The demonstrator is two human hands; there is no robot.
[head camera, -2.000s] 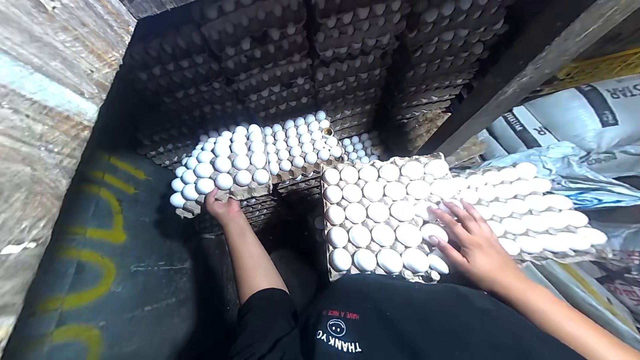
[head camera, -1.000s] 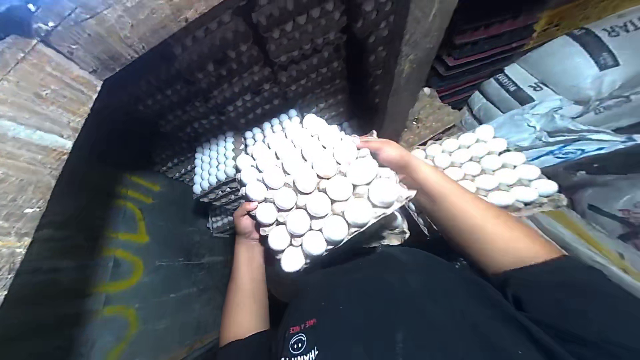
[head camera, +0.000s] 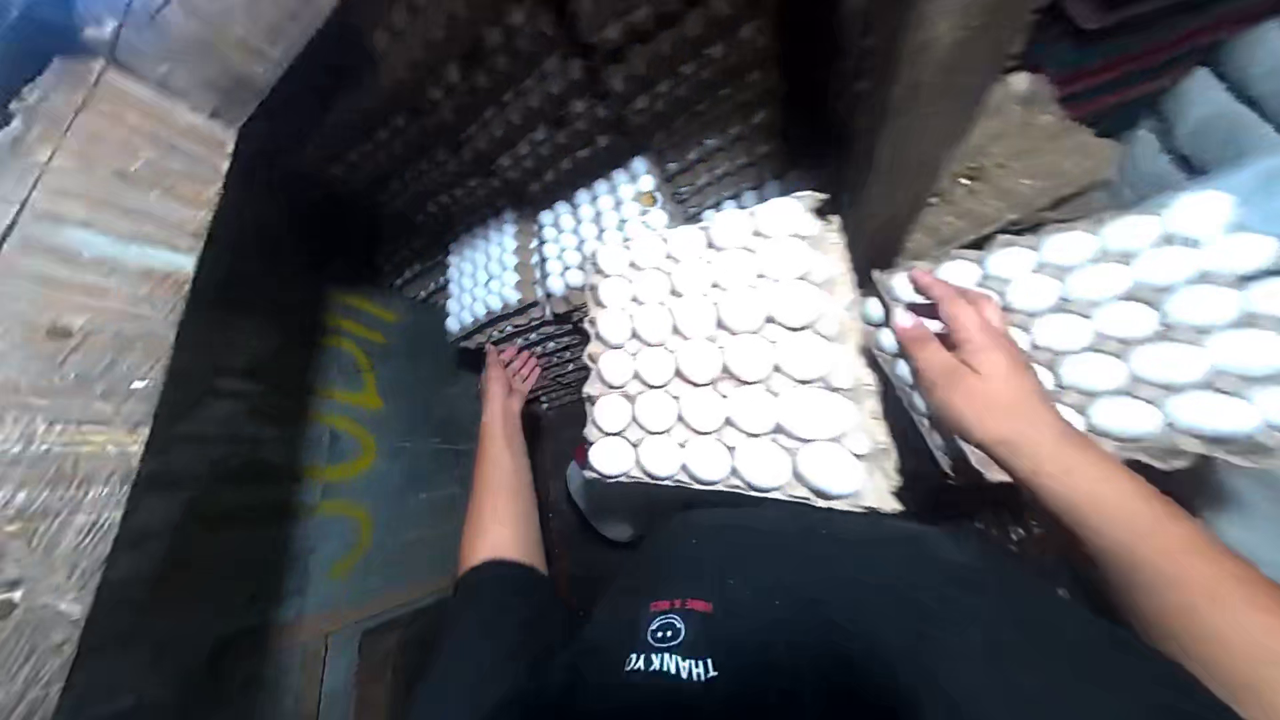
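Note:
A pulp tray of white eggs point(head camera: 725, 350) lies close to my body, touched by neither hand. My right hand point(head camera: 965, 350), its fingers spread, is over the left end of another egg tray point(head camera: 1130, 320) at the right; whether it touches the eggs I cannot tell. My left hand point(head camera: 512, 375) is low beside the stacked trays, just below the front edge of a smaller-looking egg tray point(head camera: 488, 280), fingers apart and holding nothing visible. Behind the near tray sits one more tray of white eggs point(head camera: 590, 230).
Tall stacks of filled egg trays point(head camera: 520, 110) stand in shadow at the back. A wooden post point(head camera: 915, 110) rises behind the right tray. A dark panel with yellow painted marks point(head camera: 390, 460) is at the left. Pale sacks point(head camera: 1200, 130) lie at the far right.
A second ago both hands held a full egg tray; now they are off it. My right hand has moved right to the other tray, and my left hand is lower beside the stack.

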